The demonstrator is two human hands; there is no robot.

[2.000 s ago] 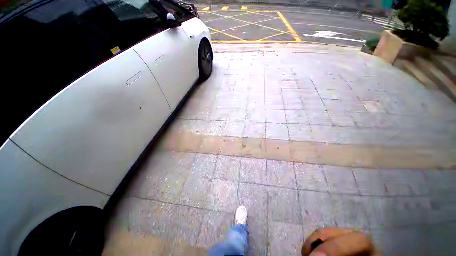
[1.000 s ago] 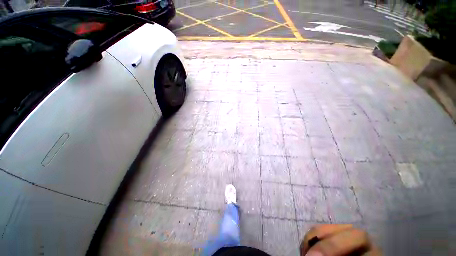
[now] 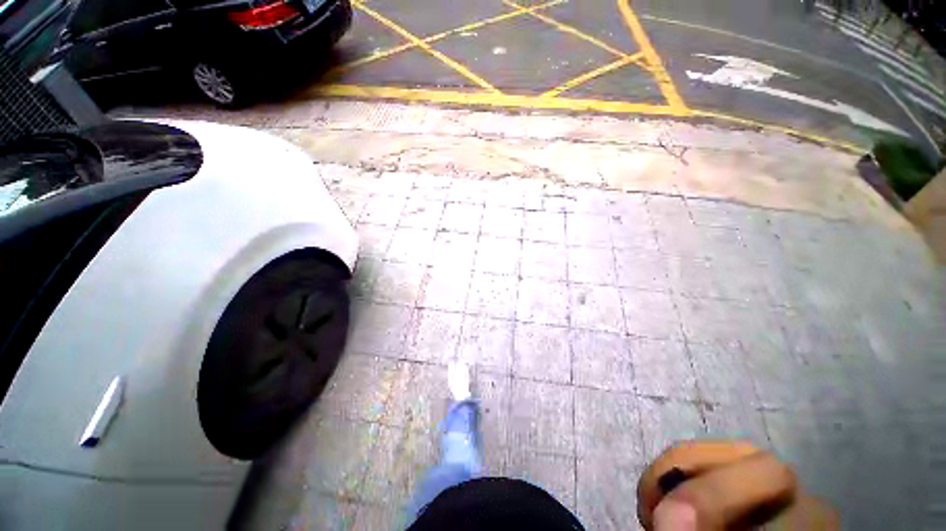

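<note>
My right hand (image 3: 726, 487) is at the lower right, close to the camera and cut off by the bottom edge. Its thumb and curled fingers are closed on a small dark object (image 3: 672, 479). Only the black tip of it shows, and I cannot tell what it is. My left hand is not in view. Below me, my leg in blue trousers (image 3: 453, 441) and a white shoe (image 3: 460, 380) show on the paving.
A white car (image 3: 156, 301) with a dark wheel stands close on the left. A black car (image 3: 187, 47) is beyond it at the upper left. Ahead lie paving (image 3: 581, 311), a road with yellow lines (image 3: 560, 105), and a planter with greenery (image 3: 905, 166) at right.
The white car's front wheel, the road and its yellow lines have come nearer. More of the black car shows. My right hand stays at the lower right, still closed on the dark object.
</note>
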